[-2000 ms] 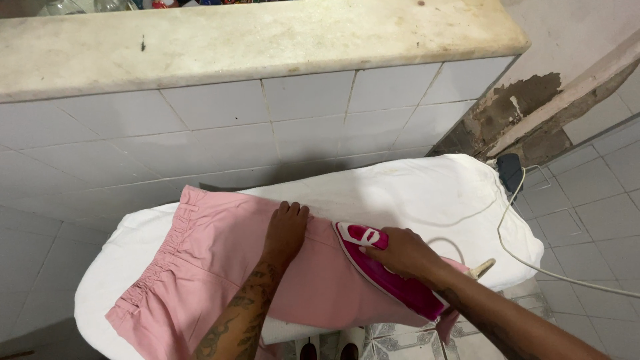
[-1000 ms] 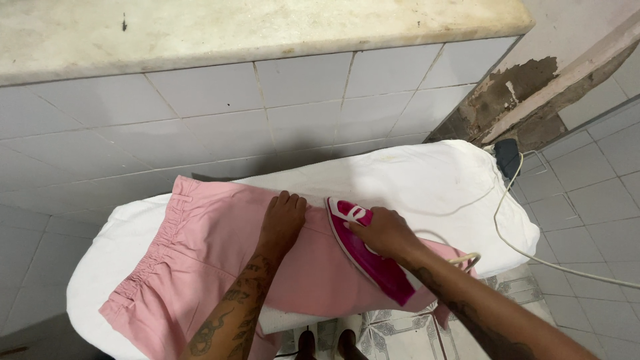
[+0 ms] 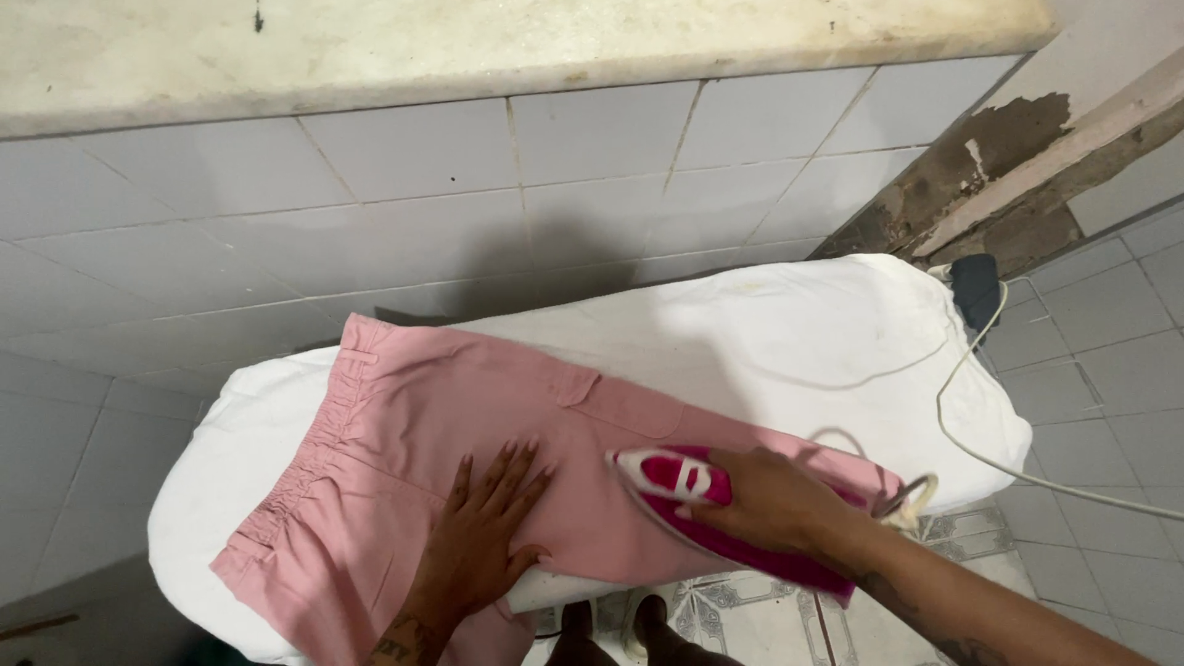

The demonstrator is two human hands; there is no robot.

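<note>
Pink trousers [image 3: 592,462] with an elastic waistband lie across a white-covered ironing board [image 3: 814,314], the waistband toward the left. My right hand [image 3: 768,499] is closed around the handle of a magenta and white clothes iron [image 3: 684,490], which rests on the trouser leg with its tip pointing up and left. My left hand [image 3: 490,527] lies flat on the fabric to the left of the iron, fingers spread, holding nothing. A flap pocket [image 3: 629,404] shows on the leg above the iron. The iron's soleplate is hidden against the cloth.
A pale cord [image 3: 962,444] runs over the board's right end and off to the right, near a dark object [image 3: 976,291] at the corner. Behind the board stands a white tiled wall [image 3: 425,148] topped by a marble slab [image 3: 555,46]. My feet are on the patterned floor below.
My left hand has moved down from the trousers' upper edge, and its fingers have spread. The iron, still in my right hand, has also moved lower on the leg. The flap pocket now shows.
</note>
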